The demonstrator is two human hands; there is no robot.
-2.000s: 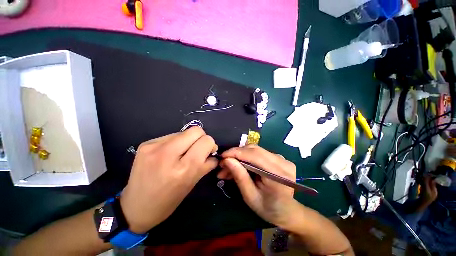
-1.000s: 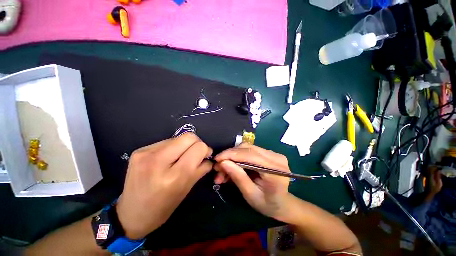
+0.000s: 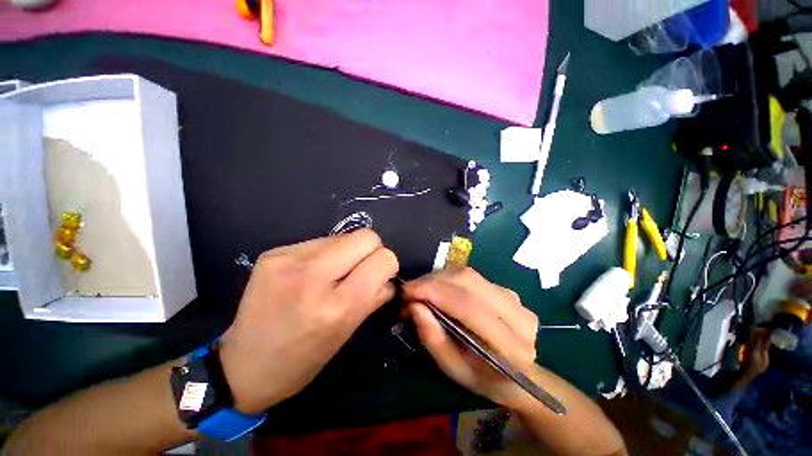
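My left hand, with a watch on the wrist, has its fingertips pinched together over the black mat. What it pinches is mostly hidden; only a tiny dark bit shows between the two hands. My right hand holds metal tweezers like a pen, their tips at my left fingertips. A loop of pale wire lies just above my left fingers. A small pale disc with thin wires lies further up the mat. A yellow piece lies just above my right hand.
A white carton tray with yellow lumps stands at left. A pink mat lies at the top. At right are a craft knife, a bottle, a paper scrap, yellow-handled cutters and cables. A person's hand shows far right.
The view has shifted slightly. The tweezers' rear end has swung down toward my right wrist. Both hands stay together at the same spot on the mat.
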